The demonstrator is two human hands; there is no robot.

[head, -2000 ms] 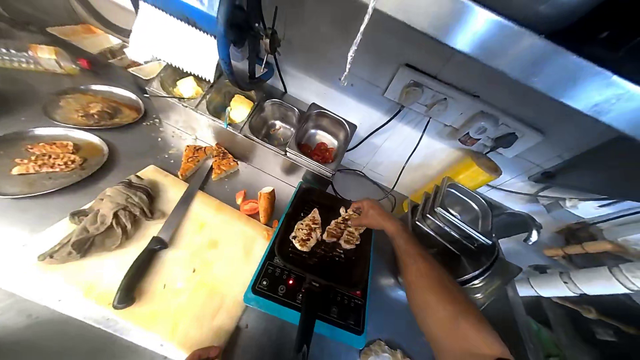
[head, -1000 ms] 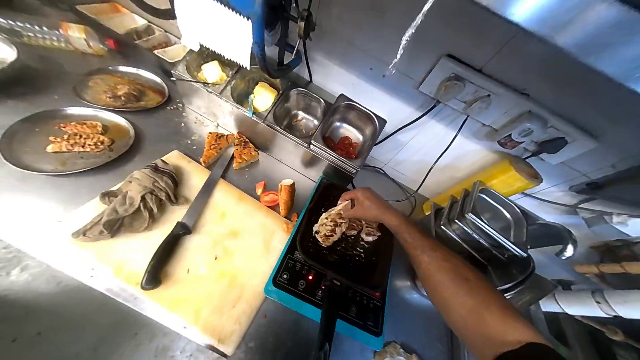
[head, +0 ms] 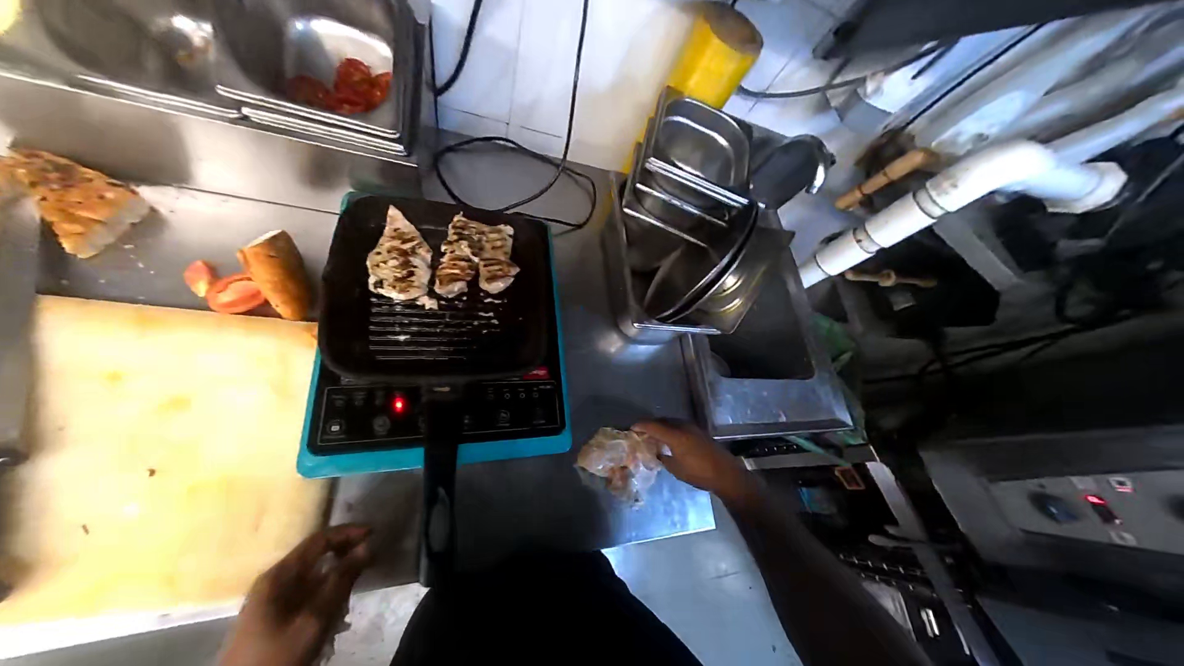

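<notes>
On a portable induction cooktop (head: pixel 546 407) stands a square black grill pan (head: pixel 435 342), its handle pointing toward me. Grill-marked pieces of meat lie in the pan's upper part, one (head: pixel 398 259) at left and others (head: pixel 474 252) close together at right. My right hand (head: pixel 689 453) has its fingertips on a crumpled clear plastic bag (head: pixel 624 462) on the steel counter, right of the cooktop; whether it grips the bag is unclear. My left hand (head: pixel 305 592), blurred, hovers by the near right corner of the cutting board (head: pixel 176 444), fingers bent; its palm is hidden.
Tomato pieces (head: pixel 236 293) and a bread end (head: pixel 277 273) lie between board and pan, with flatbread (head: pixel 79 199) further left. Steel containers (head: pixel 342 55) line the back. Stacked metal pans (head: pixel 694 222) stand right, near a loose black cable (head: pixel 518 143) and a white pipe (head: pixel 962 194).
My right hand has left the meat in the pan and is down at the plastic bag. My left hand has come into view at the lower left. The view has swung right and down.
</notes>
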